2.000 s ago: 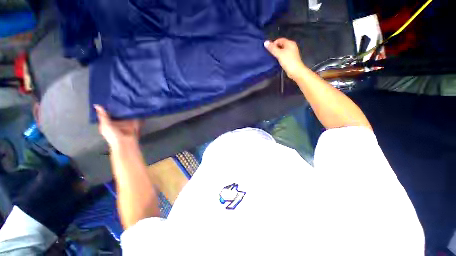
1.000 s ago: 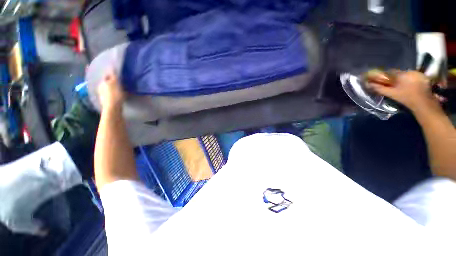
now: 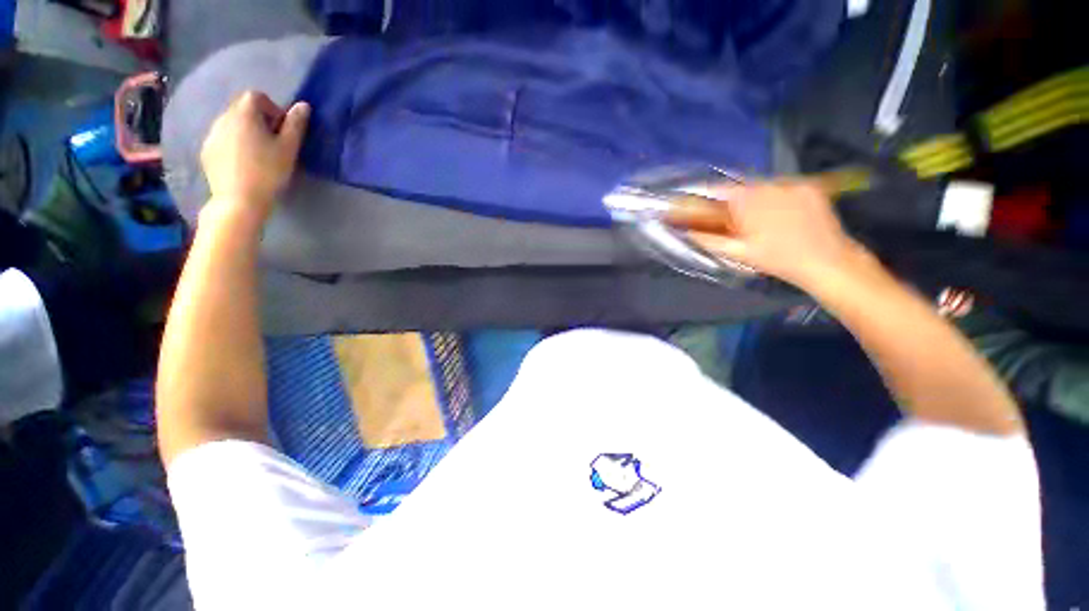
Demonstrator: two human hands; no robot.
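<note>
A navy garment point(image 3: 478, 125) lies spread over the grey padded pressing board point(image 3: 418, 233). My left hand point(image 3: 254, 149) pinches the garment's left edge near the board's rounded end. My right hand point(image 3: 782, 227) is shut on the brown handle of the silver steam iron point(image 3: 651, 221). The iron's pointed front faces left and lies over the garment's lower right edge. The iron is blurred, so whether it presses on the cloth cannot be told. A yellow hose point(image 3: 1003, 125) shows behind the iron, towards the right.
A blue crate point(image 3: 311, 406) with a tan piece point(image 3: 392, 388) stands below the board. More dark cloth point(image 3: 669, 24) lies behind. A white card point(image 3: 965, 207) is at the right. A red-rimmed item point(image 3: 140, 117) is at the left. A person's pale sleeve point(image 3: 26, 346) shows at the left edge.
My right hand first held the garment's right side, then took the iron at the right, and has now brought it left over the garment. My left hand has stayed at the garment's left edge.
</note>
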